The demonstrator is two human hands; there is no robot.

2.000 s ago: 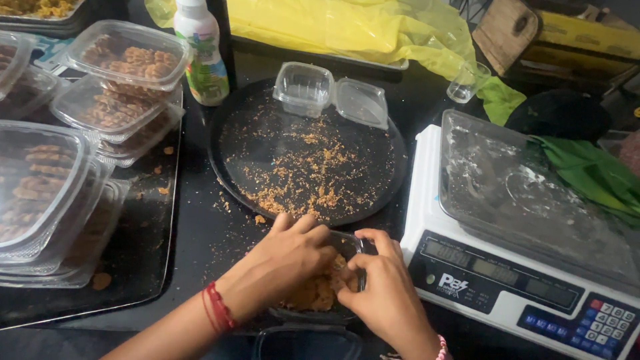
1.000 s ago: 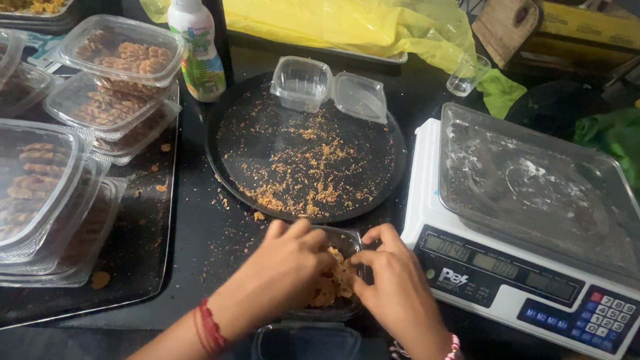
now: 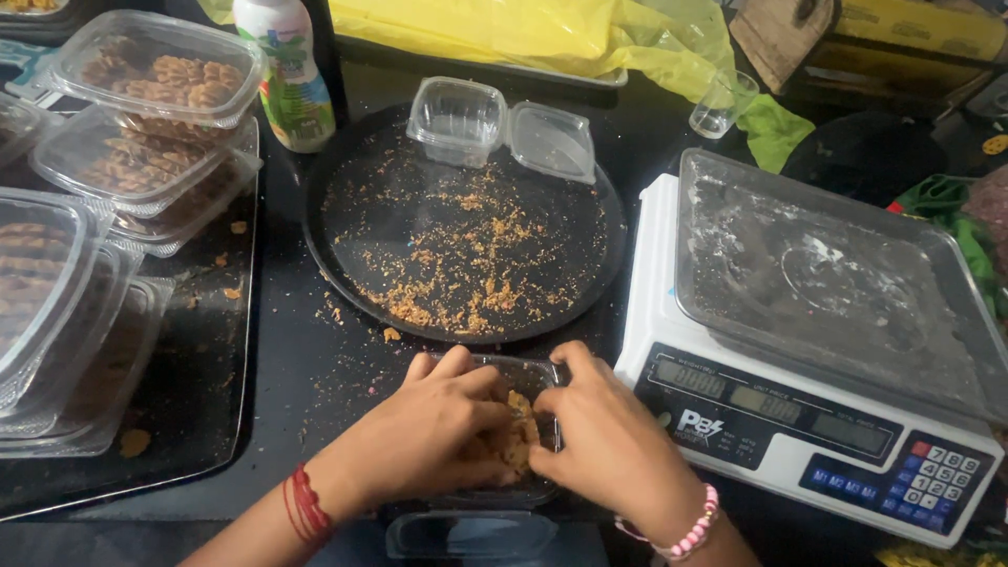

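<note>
At the lower middle, a clear plastic clamshell container lies open, its lid toward me. Pieces of golden-brown cookie fill part of it. My left hand reaches over the container with its fingers down on the cookies; the fingertips are mostly hidden. My right hand is at the container's right side, thumb and fingers curved around the edge and touching the cookies. Just beyond is a round black tray strewn with crumbs, bearing an empty clear container with its lid open.
Stacked clear boxes of cookies stand on a dark baking tray at left. A white digital scale is at right. Behind are a plastic bottle, yellow plastic sheeting and a clear cup.
Both hands stay at the same container, with small shifts of the fingers over the cookies. The green cloth at the right has moved farther right since the earliest frame.
</note>
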